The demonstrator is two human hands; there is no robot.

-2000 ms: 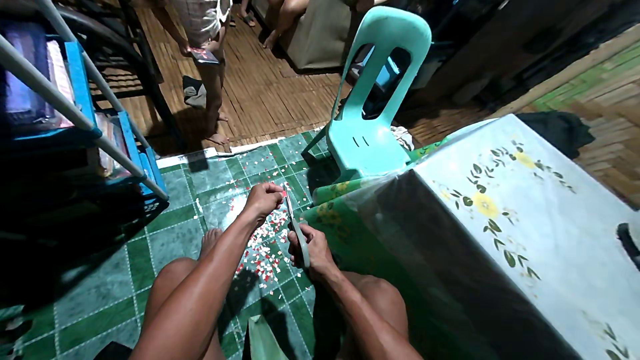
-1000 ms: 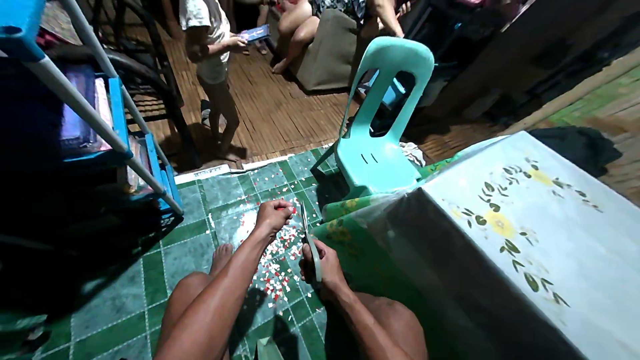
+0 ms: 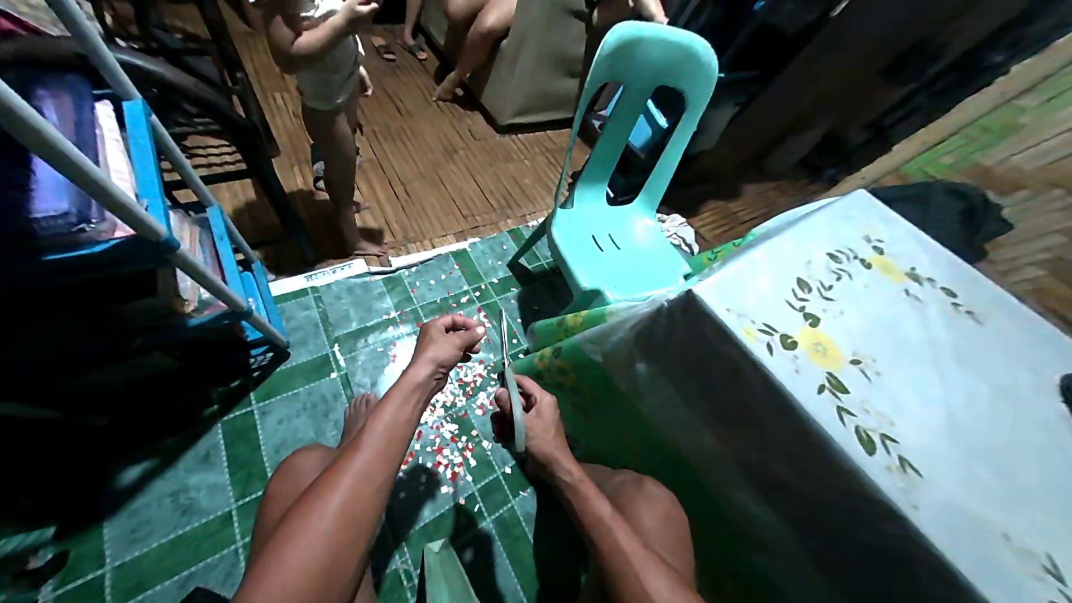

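Note:
My right hand (image 3: 536,419) is closed around the handles of a pair of scissors (image 3: 512,394), whose blades point away from me. To its left, my left hand (image 3: 450,343) has thumb and fingertips pinched together around a tiny bit, too small to make out well, close to the scissor blades but apart from them. Below both hands, many small white and red scraps (image 3: 448,444) lie scattered over the green checked floor covering (image 3: 293,410). A pale green pointed object (image 3: 445,574) stands between my legs.
A turquoise plastic chair (image 3: 624,251) stands ahead, beside a table with a floral cover (image 3: 904,377) on my right. A blue shelf rack (image 3: 146,167) is at left. A person (image 3: 327,109) stands on the slatted floor (image 3: 419,167), with others seated behind.
The standing person's arm has risen toward the head. My left hand stays near the scissors in my right hand. The view has shifted somewhat.

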